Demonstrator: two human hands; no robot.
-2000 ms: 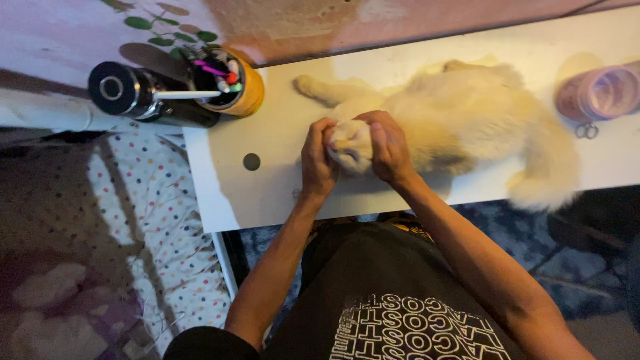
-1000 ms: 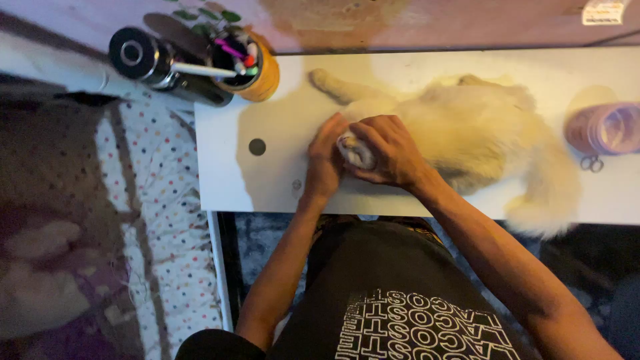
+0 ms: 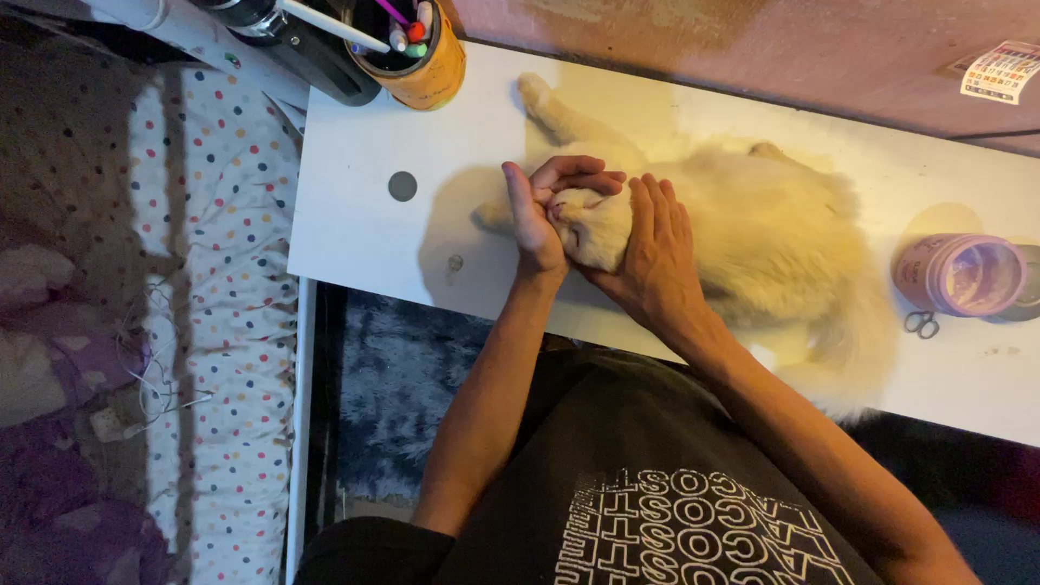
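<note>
A cream-coloured long-haired cat [image 3: 764, 219] lies stretched on its side on a white table [image 3: 357, 219], its head between my hands. My left hand [image 3: 544, 215] cups the muzzle side of the head, thumb and fingers spread around it. Against the back of the head and neck rests my right hand [image 3: 658, 252], its fingers straight and close together. The cat's eyes look closed. One foreleg reaches toward the wall, and another paw shows beyond my left wrist. Part of the cat's neck is hidden by my right hand.
A yellow-orange pen holder [image 3: 431, 73] with pens and a black bottle [image 3: 325, 57] stand at the table's back left. Right of the cat are an open pink plastic jar [image 3: 934, 276] and small scissors [image 3: 921, 324]. A grey disc [image 3: 402, 186] lies left. Dotted fabric [image 3: 236, 325] borders the table.
My hands were closed tightly over the cat's head; now the fingers have opened out and the hands cup it from both sides, showing more of its face. The view has shifted nearer.
</note>
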